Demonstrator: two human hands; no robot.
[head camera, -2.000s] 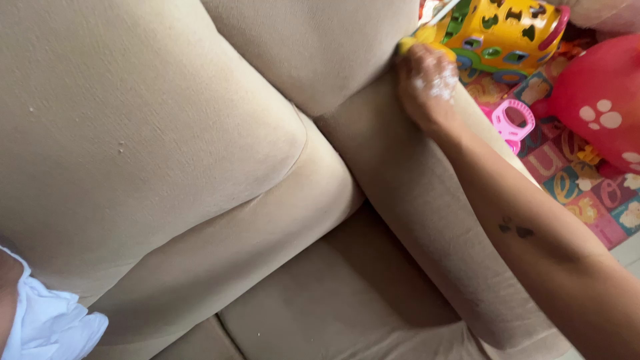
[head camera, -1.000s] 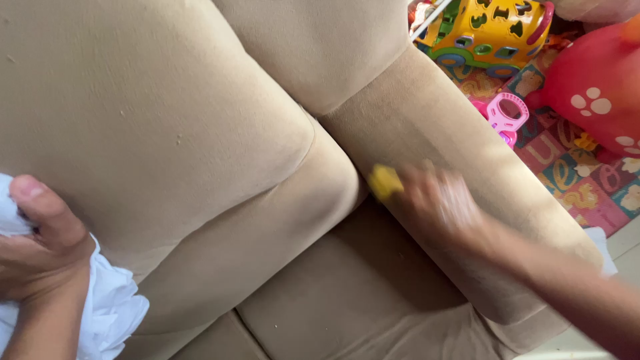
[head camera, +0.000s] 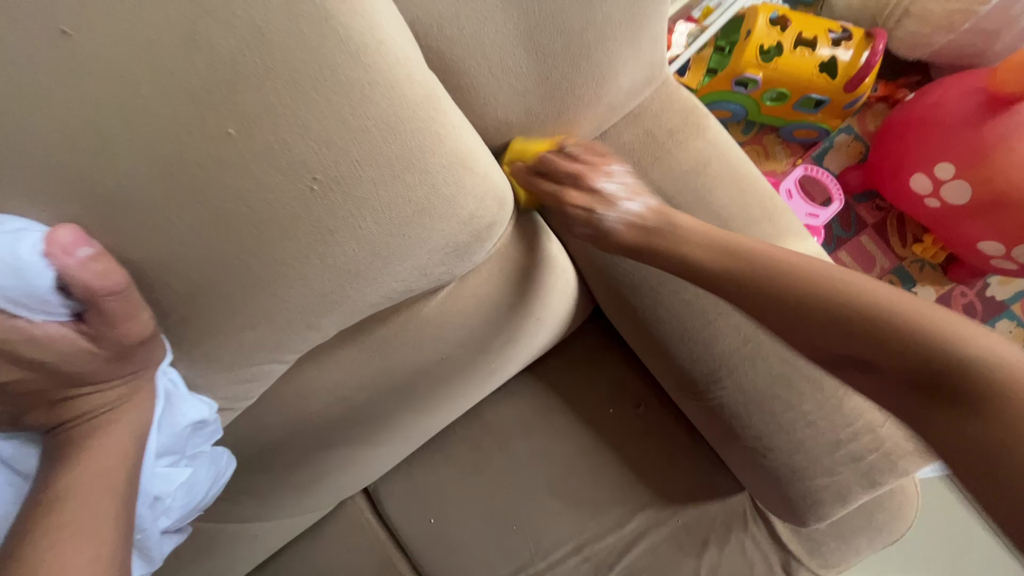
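A beige fabric sofa (head camera: 448, 336) fills most of the view. My right hand (head camera: 596, 192) grips a yellow sponge or cloth (head camera: 528, 156), pressed where the back cushions meet the inner side of the armrest (head camera: 720, 192); white foam lies on the back of this hand. At the left edge my left hand (head camera: 88, 336) holds a bunched white cloth (head camera: 180, 448), which hangs down past the wrist. Small specks dot the back cushion (head camera: 264, 200) and the seat cushion (head camera: 544, 464).
Beyond the armrest, on a patterned mat (head camera: 864, 232), are a yellow toy bus (head camera: 792, 72), a pink plastic toy (head camera: 812, 196) and a red inflatable toy with paw prints (head camera: 952, 152). Pale floor (head camera: 944, 528) shows at the lower right.
From the armrest's far end, my right hand came down along its inner side, then moved up to the corner by the back cushions. My left hand came into view with the white cloth.
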